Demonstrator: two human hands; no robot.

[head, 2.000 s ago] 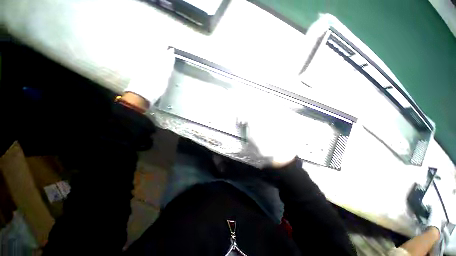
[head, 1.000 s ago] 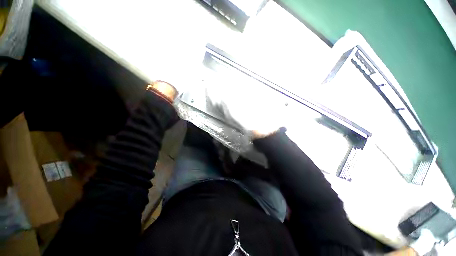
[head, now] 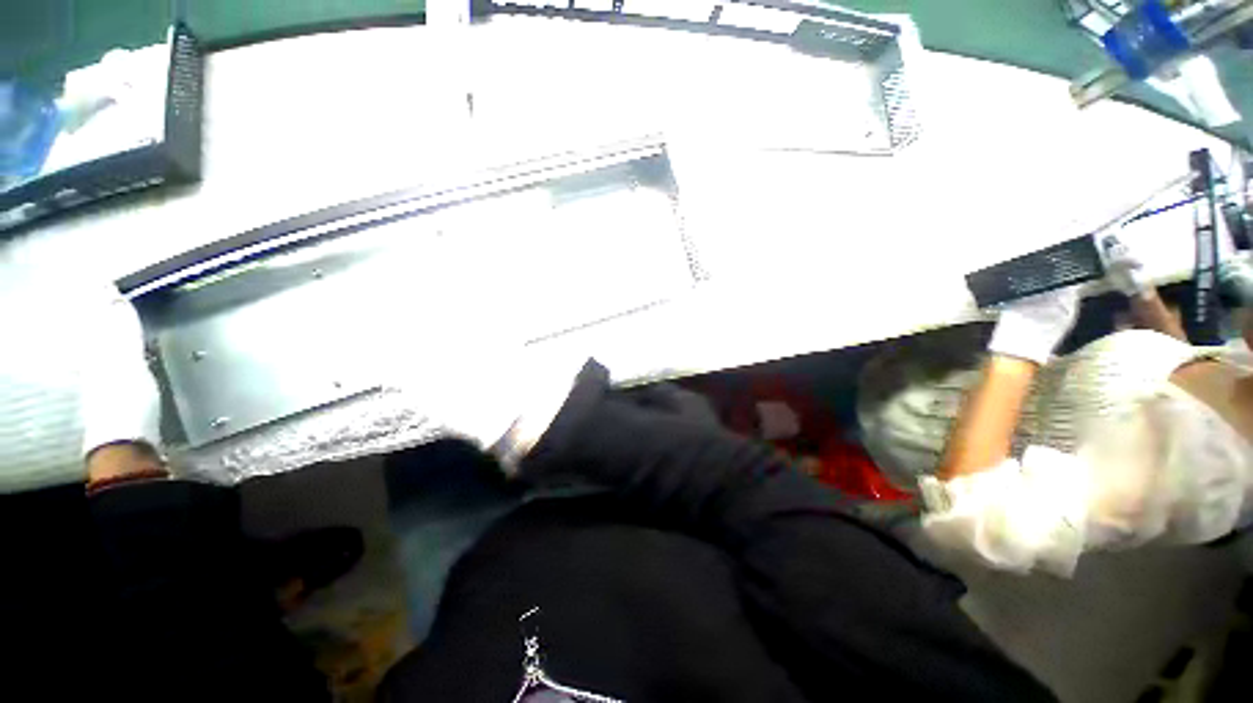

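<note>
A long, shallow metal chassis [head: 275, 330], silver inside with a dark rim, lies on the bench in front of me. My gloved left hand [head: 121, 371] is at its left end, the fingers lost in glare. My gloved right hand [head: 502, 392] is at its near long edge, right of the middle; its fingers blend into the bright bench. I cannot tell if either hand grips the chassis or a cloth. Crumpled clear bubble wrap [head: 330, 437] runs along the near edge between my hands.
A second chassis [head: 811, 103] lies at the back. A dark tray [head: 179, 117] with white items and something blue stands far left. A neighbour's gloved hands [head: 1037, 323] hold a black perforated part [head: 1037, 272] at the right. A blue-and-silver tool [head: 1147, 39] is top right.
The view has swung right, so the chassis now lies at a different slant and more of the neighbour shows. My right hand is now at the near edge instead of over the chassis.
</note>
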